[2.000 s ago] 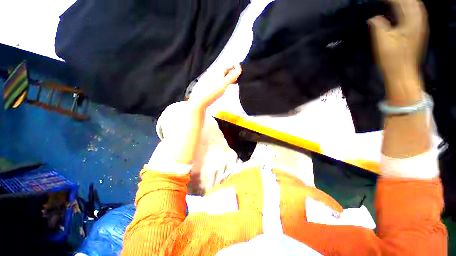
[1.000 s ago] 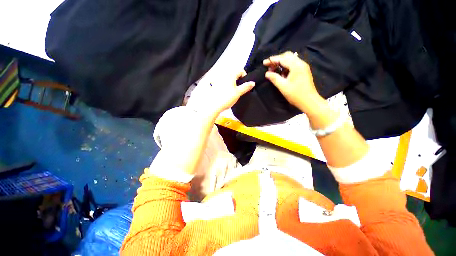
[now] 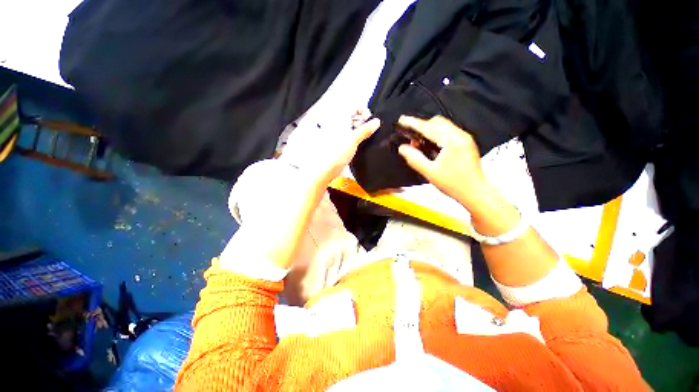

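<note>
A black garment (image 3: 490,99) lies on the white table, with a small white label (image 3: 536,50) on it and a thin dark cord loop near my right hand. My left hand (image 3: 337,145) is at the garment's left edge, its thumb and fingertips on the black cloth. My right hand (image 3: 444,153) is over the lower left part of the garment, fingers curled around a small dark tool (image 3: 416,140), likely thread snips. The tool's tip is hard to make out against the cloth.
Another large black garment (image 3: 207,76) lies to the left, hanging over the table edge. The white table (image 3: 586,230) has yellow tape along its edge. More black cloth is at far right. A wooden stool (image 3: 65,149), blue crate (image 3: 54,283) and blue bag (image 3: 157,356) are at left.
My right hand came from the far right onto the garment's lower left part, then moved slightly down. The garment's right part has been spread and its label shows. My left hand has barely moved.
</note>
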